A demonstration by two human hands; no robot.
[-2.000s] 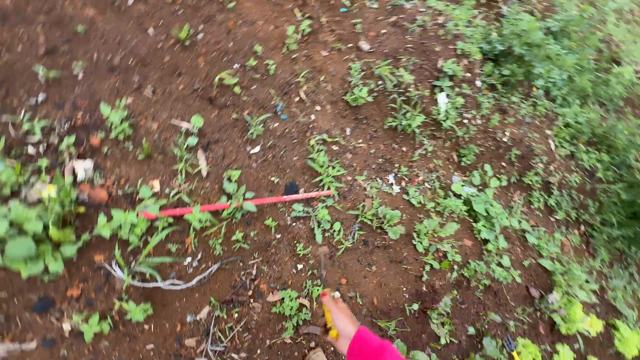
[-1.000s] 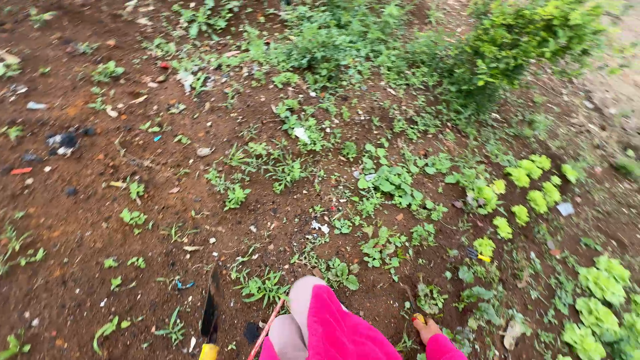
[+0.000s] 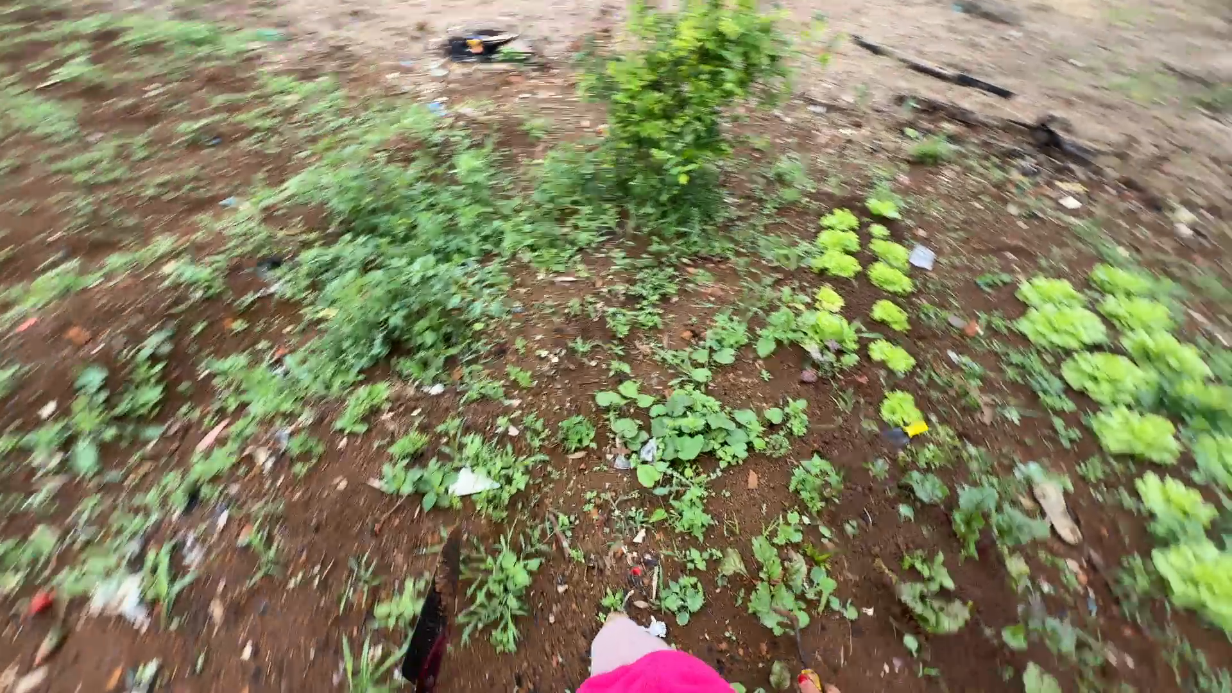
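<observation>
A long dark blade of a hand tool (image 3: pixel 433 616) points up from the bottom edge, left of a knee (image 3: pixel 626 643) and pink cloth (image 3: pixel 654 674); its handle is out of view. No hand shows at the blade, and my left hand is not in view. At the bottom edge, right of the knee, only the fingertips of what looks like my right hand (image 3: pixel 808 681) show, one with a red nail, close to the soil and low weeds. Whether they hold anything is hidden.
Low weeds (image 3: pixel 693 423) grow in the reddish soil ahead. A leafy bush (image 3: pixel 674 115) stands beyond them. Light-green lettuce-like plants (image 3: pixel 1107 377) grow in rows at the right. White scraps (image 3: pixel 472 483), a small yellow object (image 3: pixel 916 428) and a dark stick (image 3: pixel 934 72) lie on the ground.
The view has swung far up and to the right. The blade's yellow handle, seen one second ago, and the pink sleeve at the right are now out of view.
</observation>
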